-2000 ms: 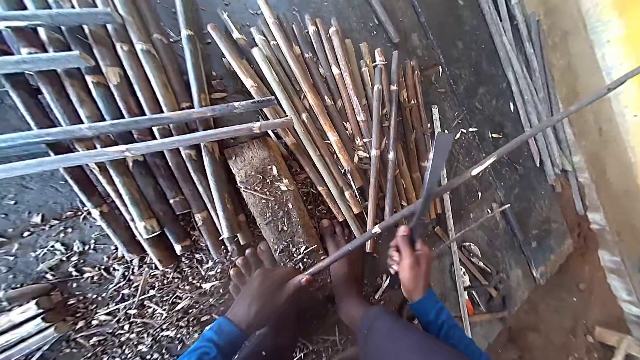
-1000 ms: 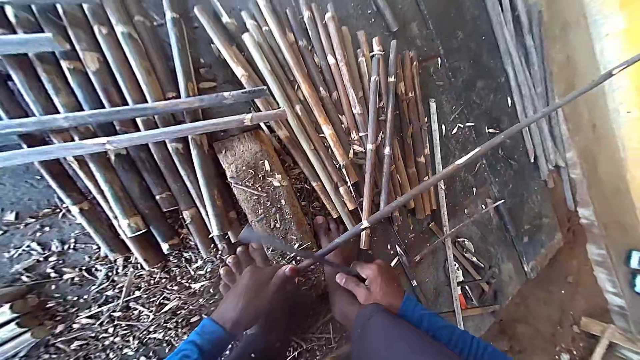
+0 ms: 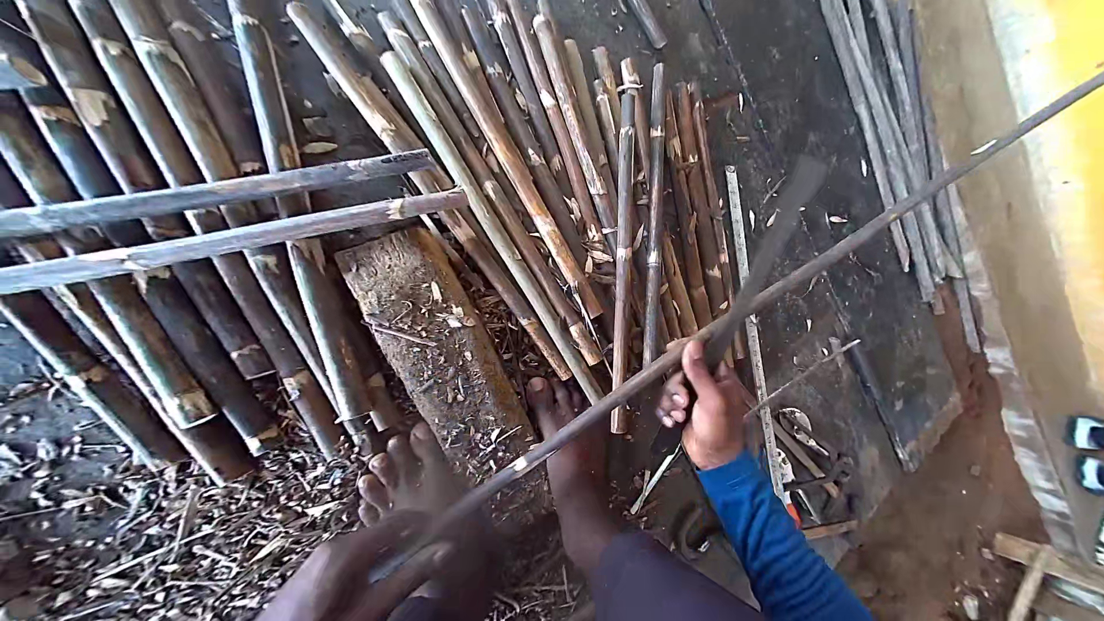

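A long thin wooden pole (image 3: 776, 289) runs from the lower middle up to the right edge, with a few pale cut spots. My left hand (image 3: 379, 561), blurred, is closed around its lower end near my left foot. My right hand (image 3: 709, 401) grips the handle of a machete, whose blurred dark blade (image 3: 780, 228) points up and right and crosses the pole. The fingers of my right hand are close beside the pole; whether they touch it I cannot tell. Both bare feet are on or beside a worn wooden block (image 3: 423, 319) strewn with chips.
Cut bamboo poles (image 3: 164, 345) lie in rows at left, with two grey poles (image 3: 233, 237) across them. Shorter sticks (image 3: 526, 172) are fanned out ahead. A long thin strip (image 3: 750, 345) and small tools (image 3: 806, 457) lie at right. Grey sticks (image 3: 888, 129) rest near the wall. Wood shavings (image 3: 172, 526) cover the ground.
The machete has swung from low beside my left hand back up to the right, with my right hand. My left hand still holds the pole's lower end.
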